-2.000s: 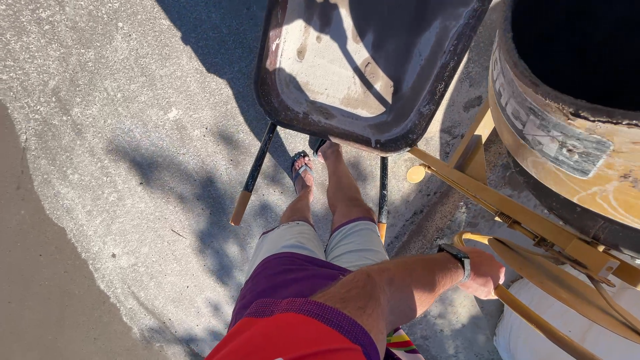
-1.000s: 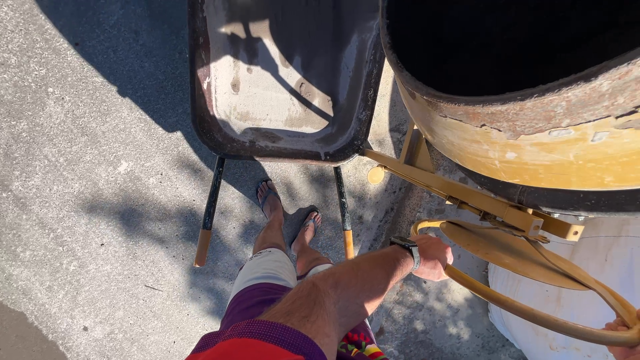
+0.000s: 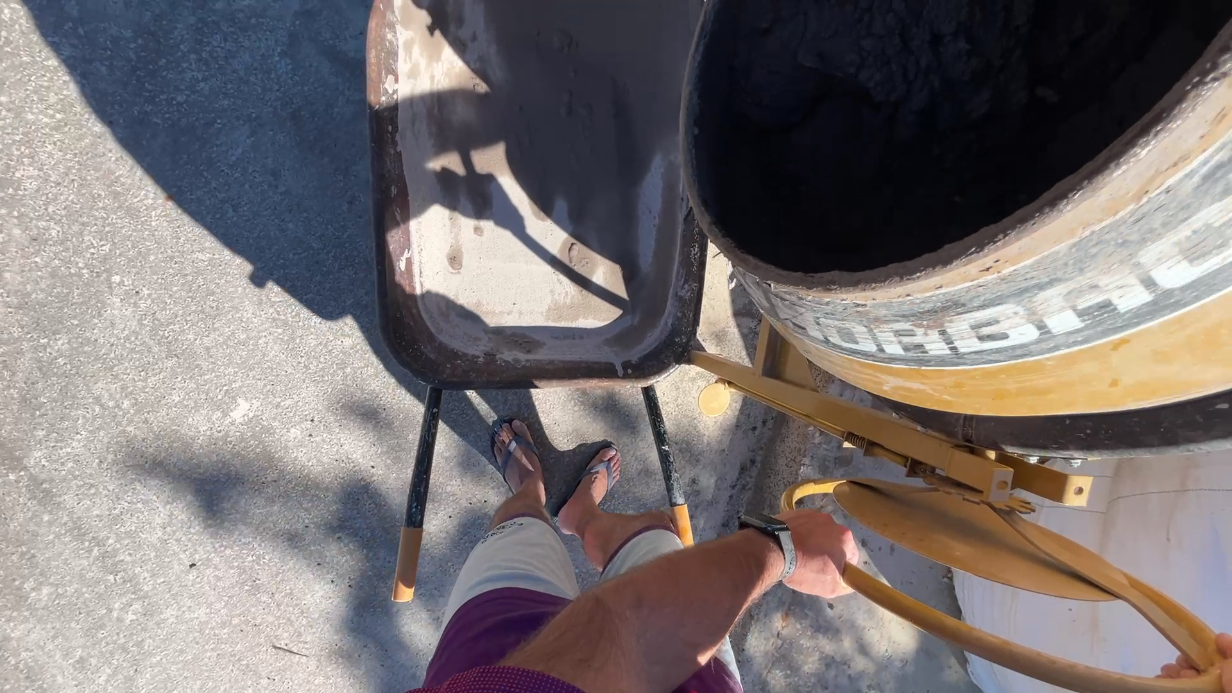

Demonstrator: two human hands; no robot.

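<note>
My left hand (image 3: 820,553), with a watch on the wrist, grips the rim of the yellow tilting handwheel (image 3: 962,630) of a concrete mixer. At the lower right edge, my right hand (image 3: 1208,664) is partly in view on the same wheel's rim, its fingers curled. Above the wheel, the mixer drum (image 3: 1011,327) is tilted toward a wheelbarrow, with dark, wet-looking mix (image 3: 895,58) inside its shaded mouth. The wheelbarrow tray (image 3: 539,371) stands left of the drum, partly in shadow, with grey residue on its inside. The drum's lip is at the tray's right edge.
Two wheelbarrow handles with orange-brown grips (image 3: 407,563) point toward me, either side of my feet in flip-flops. The mixer's yellow frame (image 3: 847,414) runs down to the right. A white sheet-like surface (image 3: 1136,529) lies under the wheel. Rough concrete ground (image 3: 192,385) spreads at left.
The drum has tilted further, its mouth now turned more toward the wheelbarrow and me. The handwheel has turned. My right hand, unseen two seconds ago, shows at the right edge. The view has shifted.
</note>
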